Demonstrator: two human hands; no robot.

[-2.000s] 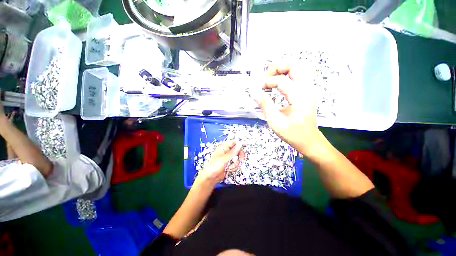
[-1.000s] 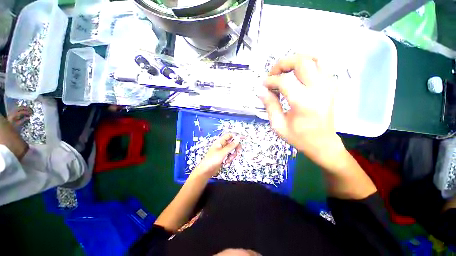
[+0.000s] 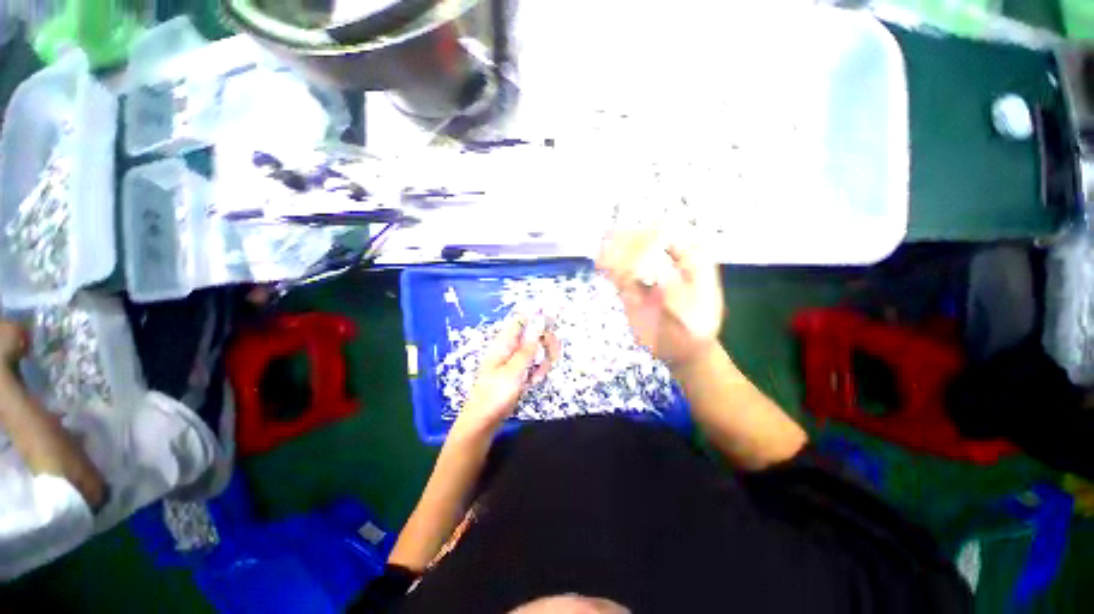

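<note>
The blue parts bin (image 3: 422,306) lies at my lap, heaped with small silvery-white parts (image 3: 588,360). My left hand (image 3: 516,360) is over the heap with curled fingers; small pale parts seem to lie in its palm, but blur hides how many. My right hand (image 3: 666,288) is above the bin's right rear corner, near the tray's front edge, fingers bent, with a whitish blurred bit at the fingers. The pale assembly fixture (image 3: 480,216) is on the bench behind the bin.
A large white tray (image 3: 882,156) with scattered parts is behind right. The steel bowl (image 3: 396,54) stands behind the fixture. Small clear boxes (image 3: 156,228) and a long clear bin (image 3: 90,180) are at left. A neighbouring person's arm (image 3: 48,432) is far left. Red stools (image 3: 294,372) are below.
My right hand has come down and back from over the tray and fixture to the blue bin's edge. My left hand stays over the heap. The view has shifted and blurred.
</note>
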